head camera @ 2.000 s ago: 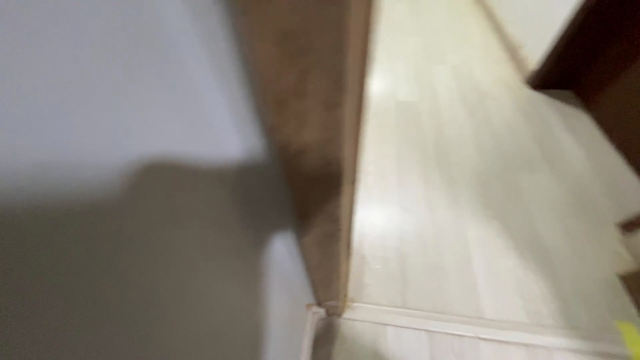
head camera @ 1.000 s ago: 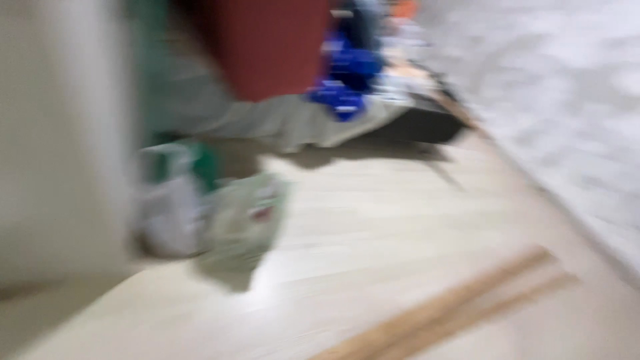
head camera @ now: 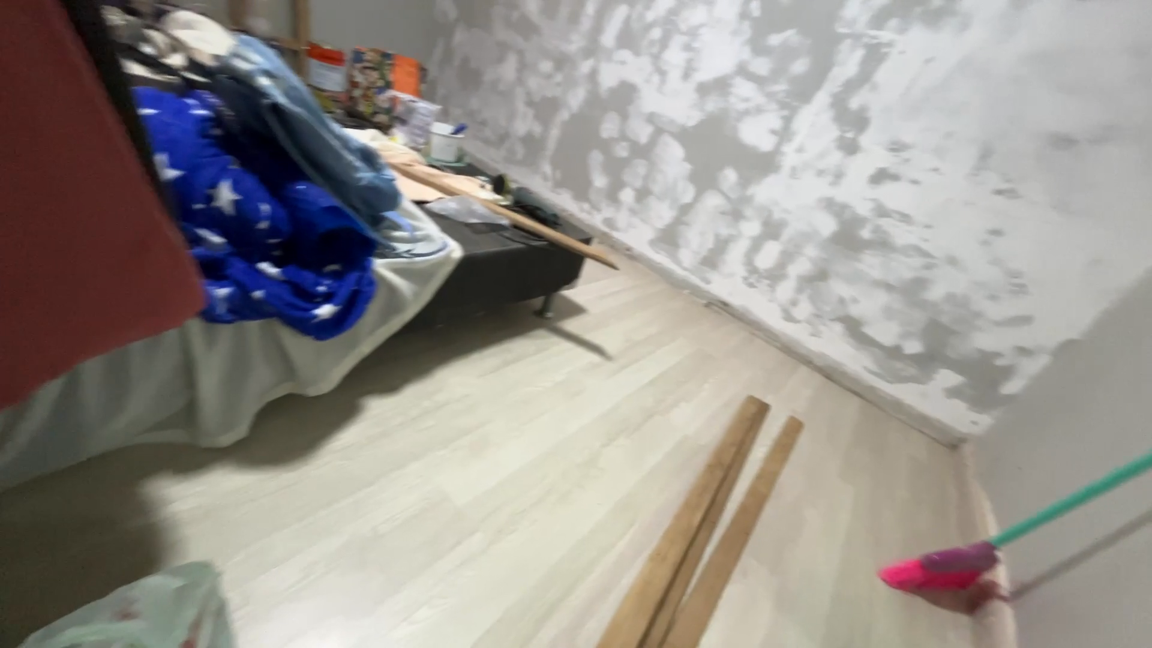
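Observation:
Neither my left hand nor my right hand shows in the head view. Wooden strips (head camera: 691,531) lie on the pale plank floor, running from the bottom edge toward the wall. A broom with a pink and purple head (head camera: 945,569) and a green handle (head camera: 1075,497) leans at the lower right. At the upper left, a blue cloth with white stars (head camera: 261,216) and a denim garment (head camera: 306,126) rest on a dark bed base (head camera: 513,261), partly covered by a pale sheet (head camera: 225,387). A long wooden strip (head camera: 531,223) juts past the base's edge.
A dark red panel or cloth (head camera: 81,207) fills the left edge. A plastic bag (head camera: 144,612) is at the lower left. White-patched grey wall (head camera: 810,162) bounds the floor on the right. A white tub (head camera: 445,144) stands on the base's far end.
The view has swung from a doorway area to a room with a bed base. The broom shows now and in neither earlier frame.

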